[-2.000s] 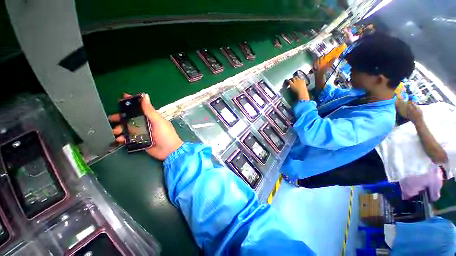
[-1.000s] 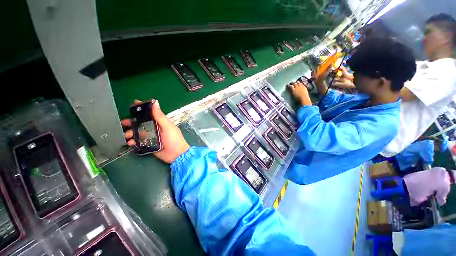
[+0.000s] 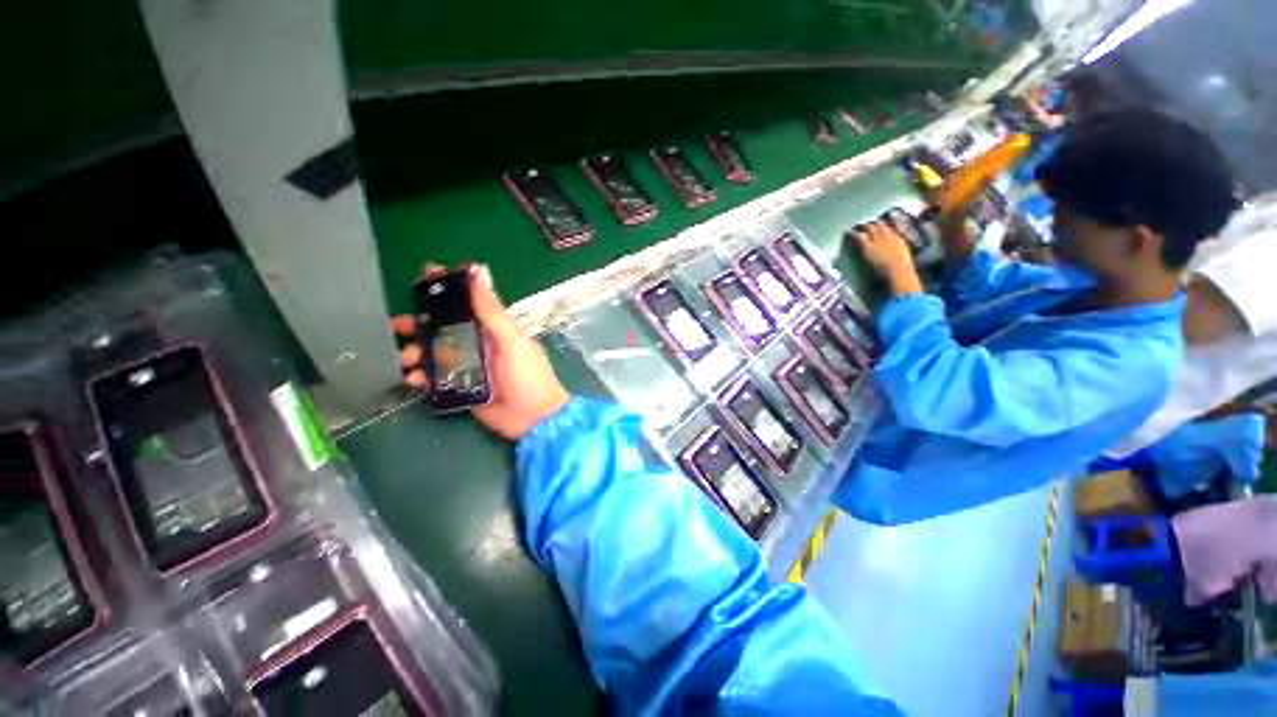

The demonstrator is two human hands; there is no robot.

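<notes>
My right hand (image 3: 511, 371), bare below a blue sleeve, holds a dark phone housing (image 3: 455, 343) with a thin pinkish rim, left of centre. The housing lies in the palm, with fingertips showing past its left edge and the thumb along its right edge. My left hand is not in view. At the lower left, clear stacked blister trays (image 3: 434, 637) hold several phone housings (image 3: 182, 455). Another clear tray (image 3: 616, 367) with two rows of housings lies right of my hand.
Several loose housings (image 3: 549, 207) lie on the recessed green belt (image 3: 420, 154). A pale metal upright (image 3: 273, 182) stands left of my hand. A person in a blue smock (image 3: 1008, 378) sits at the right, hands on a housing, near an orange tool (image 3: 980, 175).
The view has shifted, so the scene sits further right in the picture. My right hand keeps hold of the same housing. The person in white behind the neighbour is now mostly hidden.
</notes>
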